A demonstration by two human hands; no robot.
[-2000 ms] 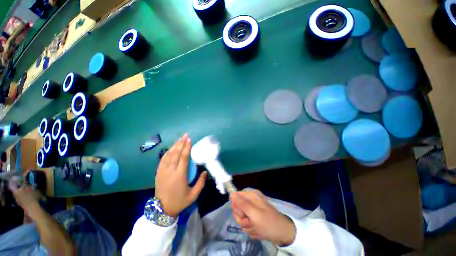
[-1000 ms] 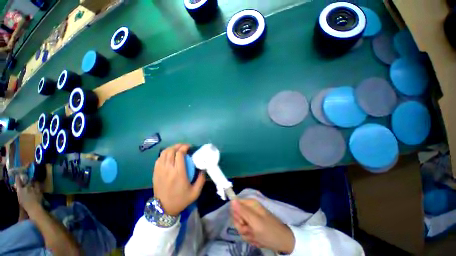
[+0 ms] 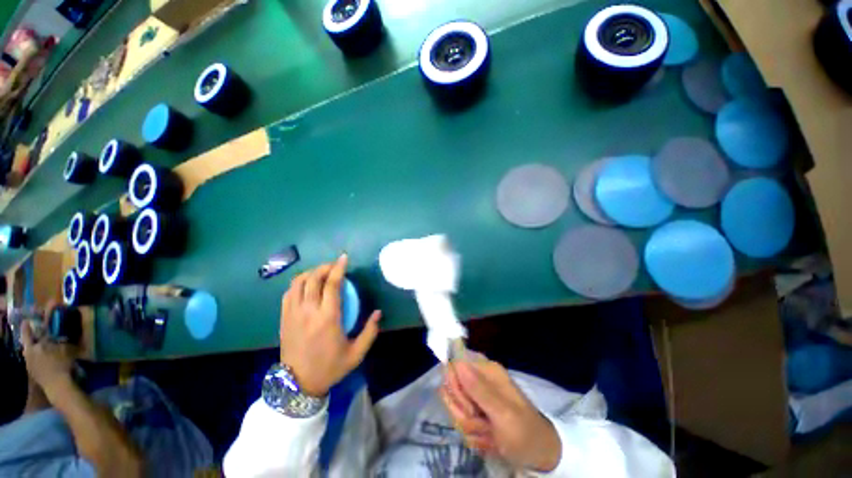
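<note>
My right hand (image 3: pixel 490 406) grips the pale handle of a mallet (image 3: pixel 425 266), whose head is wrapped in white. The head is a little blurred and is raised to the right of the unit. My left hand (image 3: pixel 322 327) is around a round black unit with a blue top (image 3: pixel 350 306) near the bench's front edge. The palm and fingers cover the unit's left side. A small black part with a shiny surface (image 3: pixel 278 262) lies beyond my left hand.
Blue discs (image 3: pixel 689 260) and grey discs (image 3: pixel 596 260) lie at the right. White-ringed units (image 3: pixel 454 54) stand at the back, more at the left. A pile of black parts (image 3: pixel 140 322) lies left. A neighbour's hand (image 3: pixel 47 350) works at far left. A cardboard strip (image 3: pixel 224 159) lies behind.
The mallet has moved right and away from the unit, and its head has turned. More of the blue top shows. Units at the back left have shifted left.
</note>
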